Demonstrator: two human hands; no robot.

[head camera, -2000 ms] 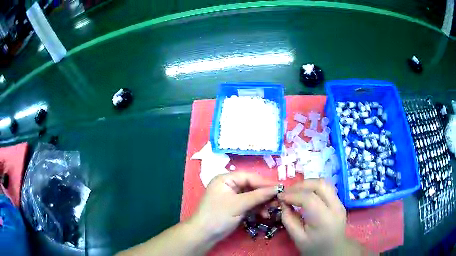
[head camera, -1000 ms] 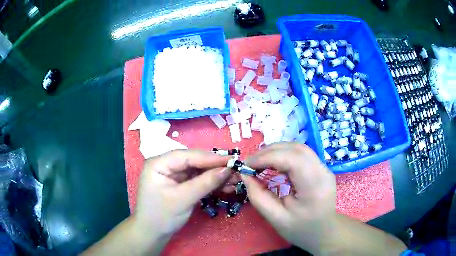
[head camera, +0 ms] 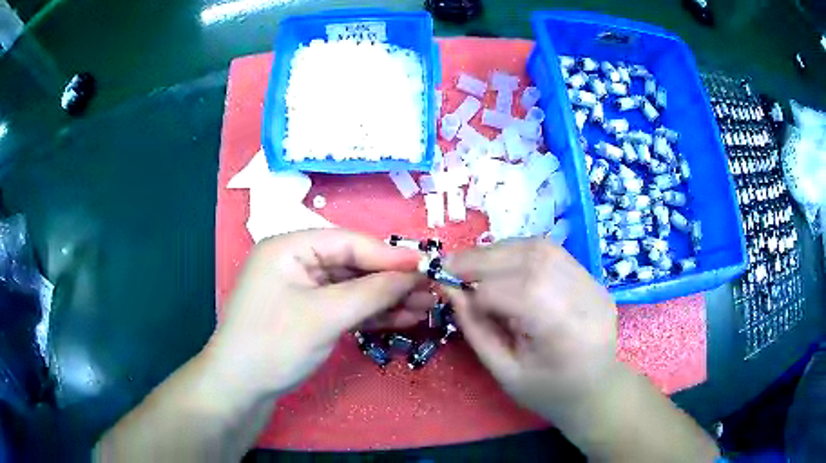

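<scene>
My left hand and my right hand meet over the middle of the red mat. Between their fingertips they hold a small black-and-silver cylindrical body with a white part at its left end. The fingers hide some of it. Another small body with a whitish middle shows just above the fingertips. Several loose black-and-silver bodies lie on the mat below the hands. Translucent white sleeves are heaped behind my right hand.
A small blue bin holds tiny white parts. A large blue bin at the right holds sleeved bodies. A grid rack and white bag stand farther right. White sheet pieces lie left. A black carrier sits far left.
The view has shifted, so the mat and bins sit farther left and higher than two seconds ago. The held body now shows its white end more clearly. Both hands stay together at it.
</scene>
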